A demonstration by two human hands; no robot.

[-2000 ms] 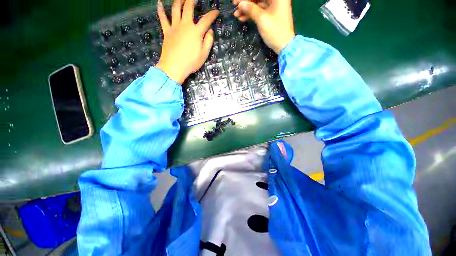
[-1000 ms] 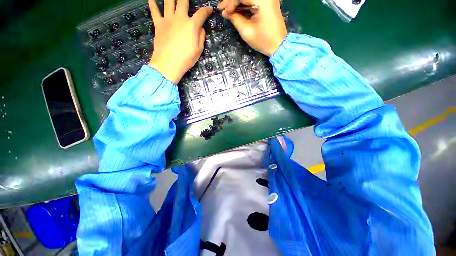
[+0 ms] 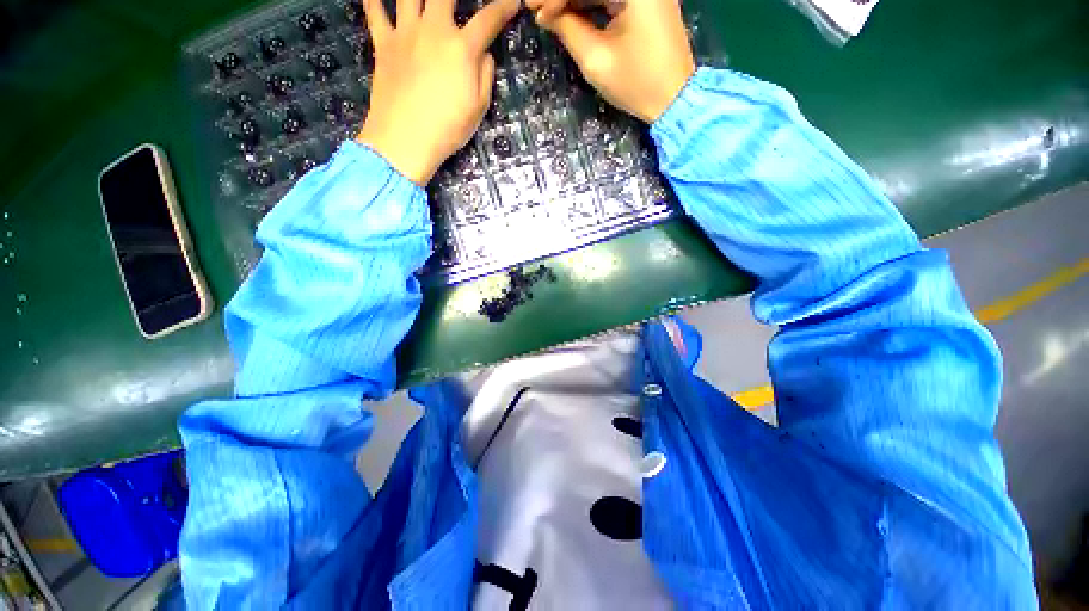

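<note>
A clear blister tray [image 3: 514, 245] lies on the green bench, with small dark round assemblies [image 3: 502, 144] in many of its pockets. My left hand [image 3: 428, 84] rests over the tray's upper middle, fingers spread, its fingertips cut off by the top edge. My right hand [image 3: 623, 54] is just to its right over the tray, thumb and fingers pinched close together near my left thumb at the top edge. What the right fingers hold is too small and cut off to tell. A pile of tiny black parts [image 3: 514, 294] lies at the tray's near edge.
A smartphone [image 3: 153, 241] lies on the green bench [image 3: 72, 370] left of the tray. A whitish bag [image 3: 840, 14] is cut off at the top right. A blue stool or bin [image 3: 122, 513] stands below the bench at lower left, on the grey floor with a yellow line [image 3: 1039, 292].
Over the two seconds the view has shifted a little. My right hand has moved left, closer to my left thumb. Both hands now sit higher, more cut off by the top edge.
</note>
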